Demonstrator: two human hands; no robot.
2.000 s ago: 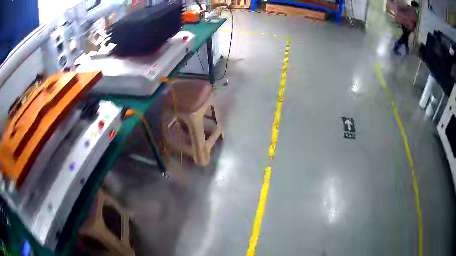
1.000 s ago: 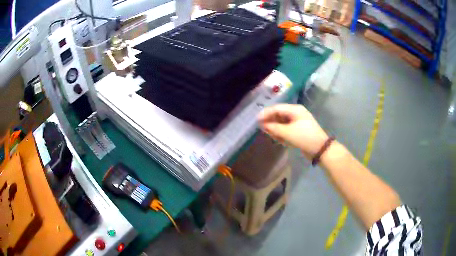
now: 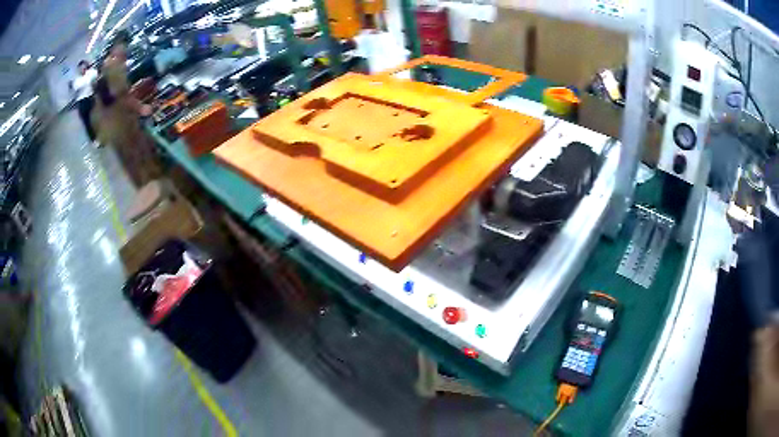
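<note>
A large orange press fixture [image 3: 367, 141] with a rectangular recess and round finger cut-outs lies on the white base of a pressing machine [image 3: 547, 294]. The dark machine parts show at its right. A blurred skin-toned patch at the right edge looks like part of my right hand [image 3: 766, 371], cut off by the frame. It is beside a dark mass [image 3: 726, 341], perhaps the black stack. Whether the hand holds anything cannot be told. My left hand is out of the picture.
A handheld keypad device [image 3: 588, 337] with an orange cable lies on the green bench [image 3: 534, 388]. An orange frame plate [image 3: 465, 77] and orange tape roll [image 3: 560, 98] are behind. A black waste bin [image 3: 201, 316] stands on the floor. People stand far left.
The view has swung left from the black stack and aisle to the orange fixture. My right hand, over the white machine's edge a second ago, is now barely visible at the right edge.
</note>
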